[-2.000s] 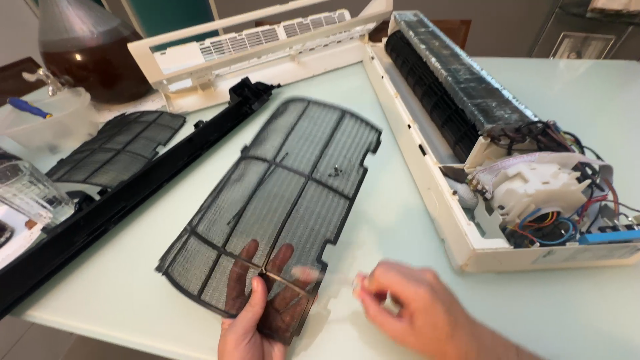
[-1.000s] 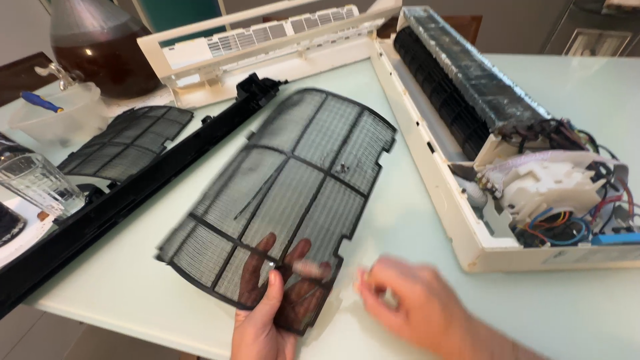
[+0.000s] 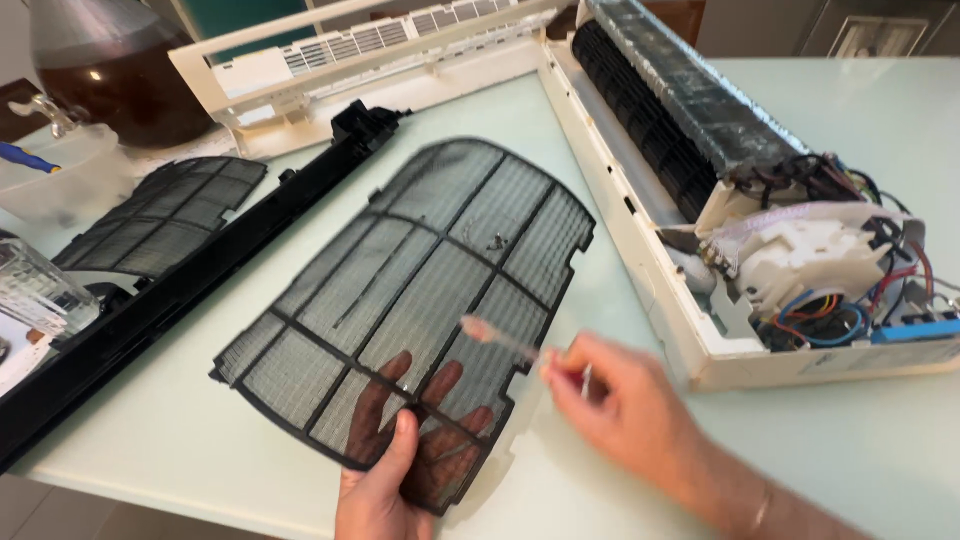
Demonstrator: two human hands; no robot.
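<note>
My left hand (image 3: 390, 480) holds a black-framed mesh air filter (image 3: 427, 285) by its lower edge, thumb on the near side and the other fingers seen through the mesh behind. Dark debris lies on the upper part of the mesh, and a long dark line runs down its left half. To the right of the filter, my right hand (image 3: 622, 405) pinches a thin, pale, blurred stick-like tool (image 3: 499, 337); its pinkish tip is over the filter's right half. Whether that tip touches the mesh I cannot tell.
An opened air conditioner indoor unit (image 3: 645, 300) with exposed wiring lies at right. A white plastic cover frame (image 3: 262, 135) lies behind. Left are a long black plastic part (image 3: 247, 240), another mesh filter (image 3: 180, 217), a glass mug (image 3: 45, 289), a plastic tub (image 3: 82, 172) and a large jug (image 3: 120, 90).
My right hand has moved up relative to the filter, bringing the tool's tip over the mesh's right half. My left hand keeps its hold on the filter.
</note>
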